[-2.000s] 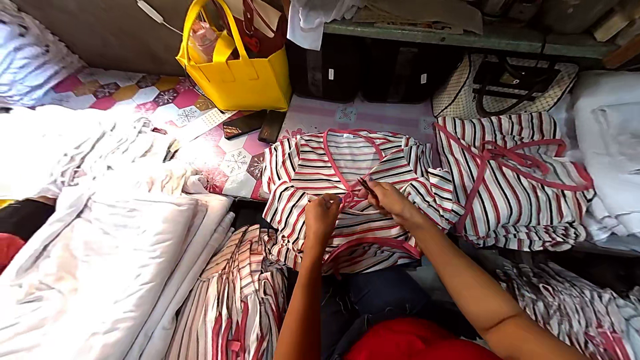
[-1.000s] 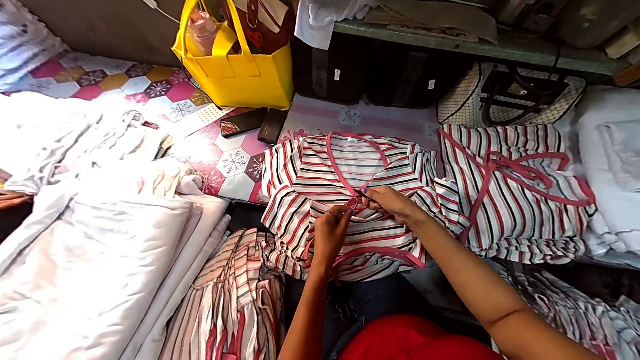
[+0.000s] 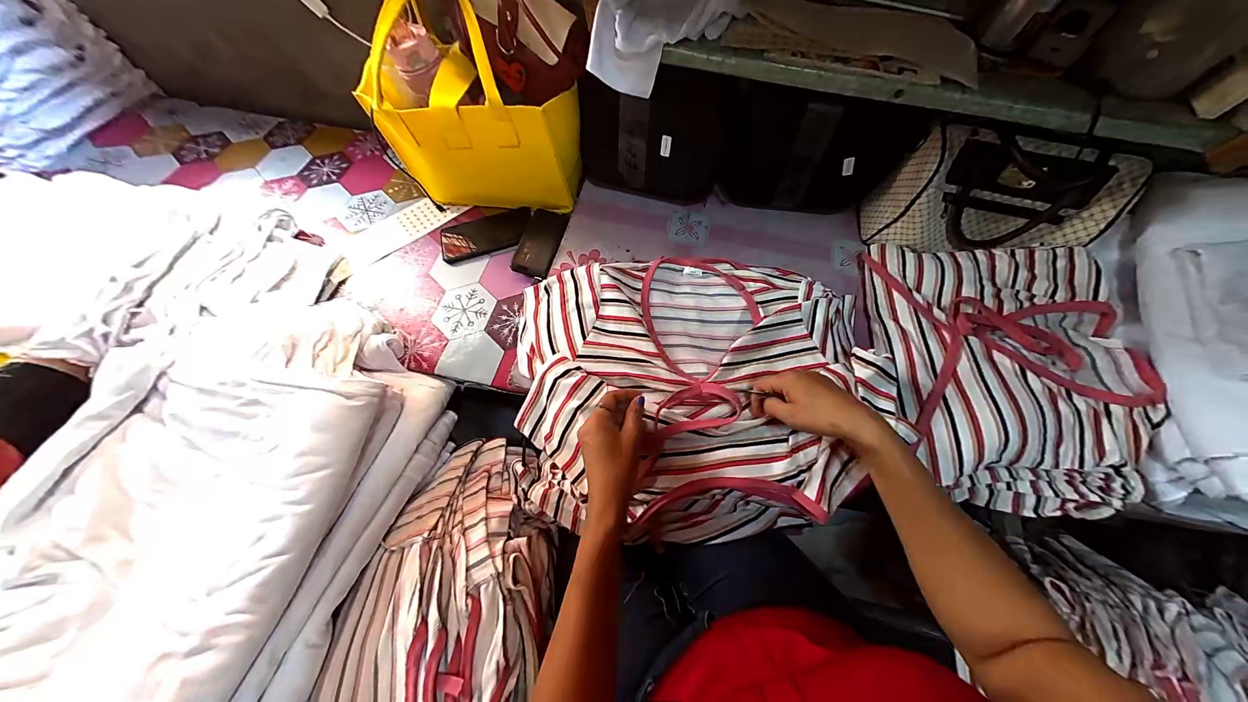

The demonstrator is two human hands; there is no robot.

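A striped garment [image 3: 624, 331] with pink trim lies in front of me, its neckline toward the far side. At its middle a pink tie [image 3: 704, 398] forms a looped bow. My left hand [image 3: 614, 429] pinches the left part of the tie between thumb and fingers. My right hand [image 3: 799, 402] is closed at the right of the bow, on a part of the tie mostly hidden by the fingers. To the right lies a folded striped garment [image 3: 1014, 409] with its own pink tie.
White cloth [image 3: 195, 487] is piled at the left, beside hanging striped garments [image 3: 458, 575]. Behind are a yellow bag [image 3: 478, 146], two dark phone-like objects [image 3: 487, 234], black cases [image 3: 653, 146] and a checkered handbag [image 3: 907, 185]. More white cloth [image 3: 1199, 322] lies far right.
My hands were close together at the neckline's point; now they are apart, left and right of a bow that shows between them.
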